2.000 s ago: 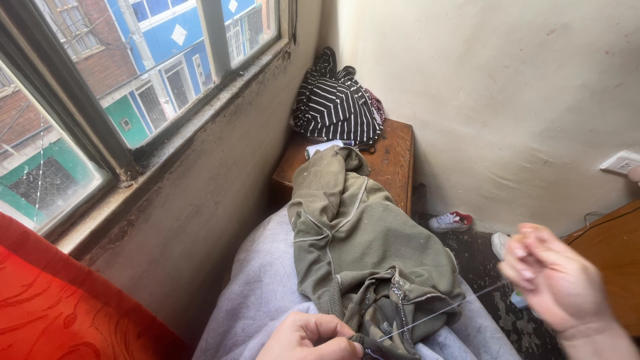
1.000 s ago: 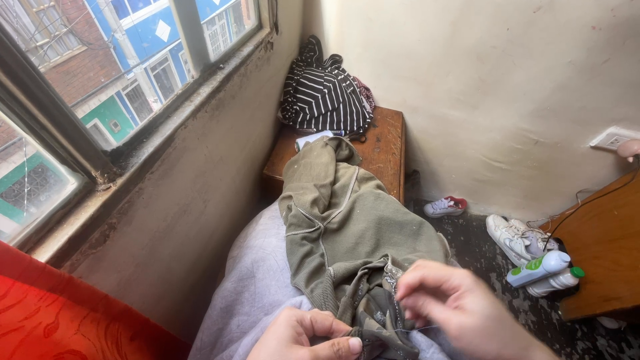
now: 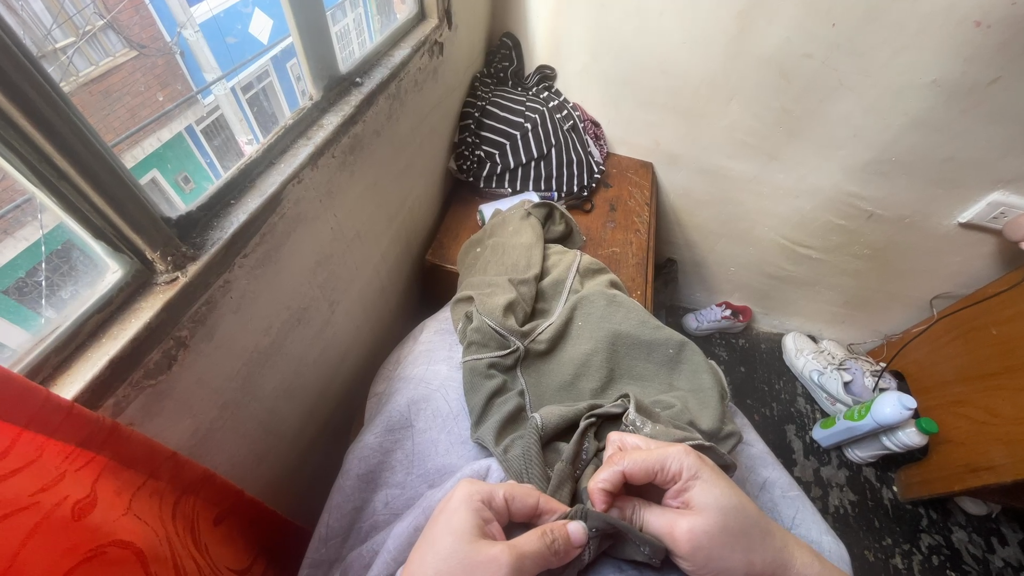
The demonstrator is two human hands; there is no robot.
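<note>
An olive-green knit garment (image 3: 608, 328), inside out with its seams showing, lies over a pale grey cloth (image 3: 416, 400). Between thumb and fingers, my left hand (image 3: 504, 528) pinches a folded edge of the garment at the bottom centre. My right hand (image 3: 680, 496) is just to its right, its thumb and forefinger pressed together at the same fold. Whether a needle is between those fingertips cannot be seen, and no thread shows clearly.
A wooden bedside table (image 3: 632, 216) bears a white thread spool (image 3: 504, 206) and a striped black cloth (image 3: 528, 128). On the floor at right are white sneakers (image 3: 824, 372) and bottles (image 3: 868, 420). A window (image 3: 216, 96) and red curtain (image 3: 120, 488) are at left.
My right hand, raised at the far right two seconds ago with a thread stretched to the garment, has come down left to the fold beside my left hand. The left hand still pinches the fabric.
</note>
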